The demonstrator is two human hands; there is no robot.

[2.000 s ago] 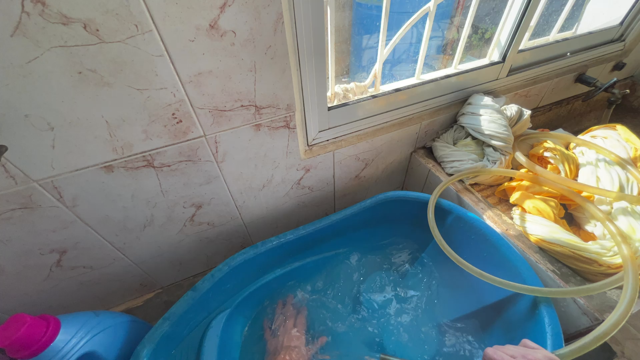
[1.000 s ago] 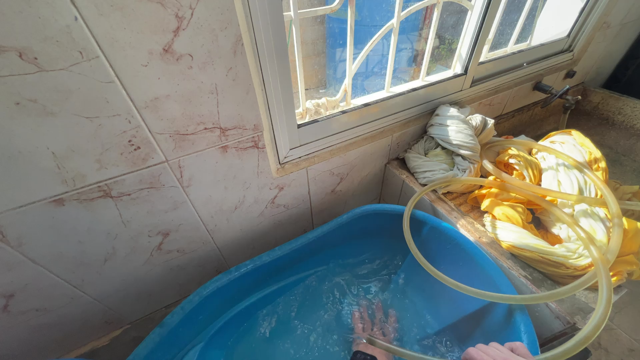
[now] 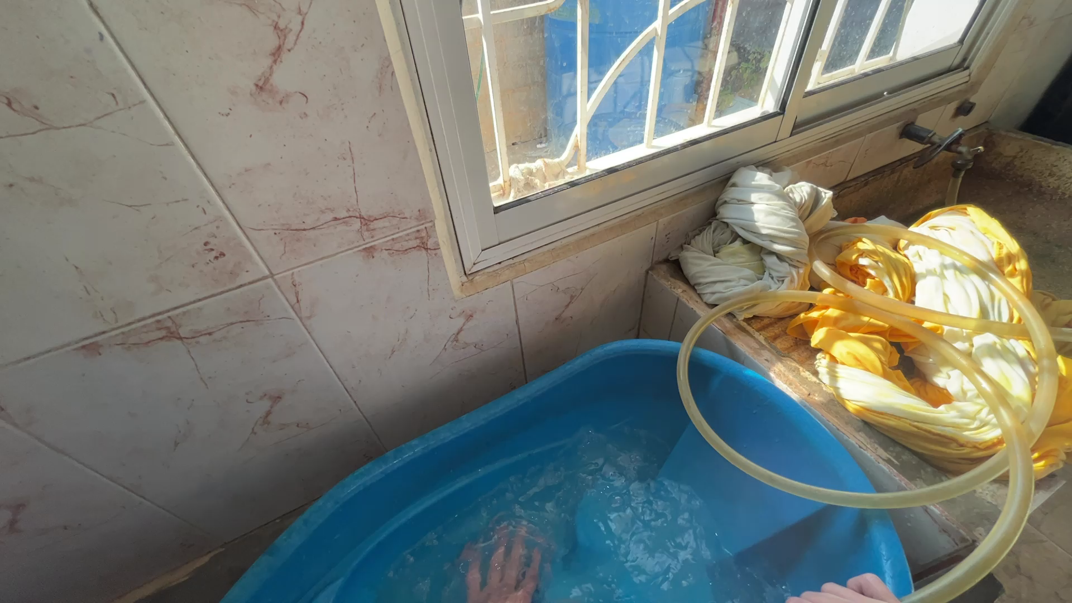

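Observation:
Water part-fills a blue plastic tub. My left hand is in the water, its fingers spread and holding nothing that shows. At the bottom right, my right hand is at the tub's right side, mostly cut off by the frame's edge, beside a clear yellowish hose; whether it grips the hose cannot be told. The hose loops over the tub's right rim and across twisted white and yellow cloth. The water's surface is rippled and broken near the tub's middle.
The cloth and a white cloth bundle lie on the ledge of a tiled basin. A metal tap is on the wall above the basin. Behind the tub stands a marbled tile wall, with a barred window above.
My left hand has shifted within the tub's water, from beside the hose a second ago to farther left of it now. The loop of hose still hangs over the tub.

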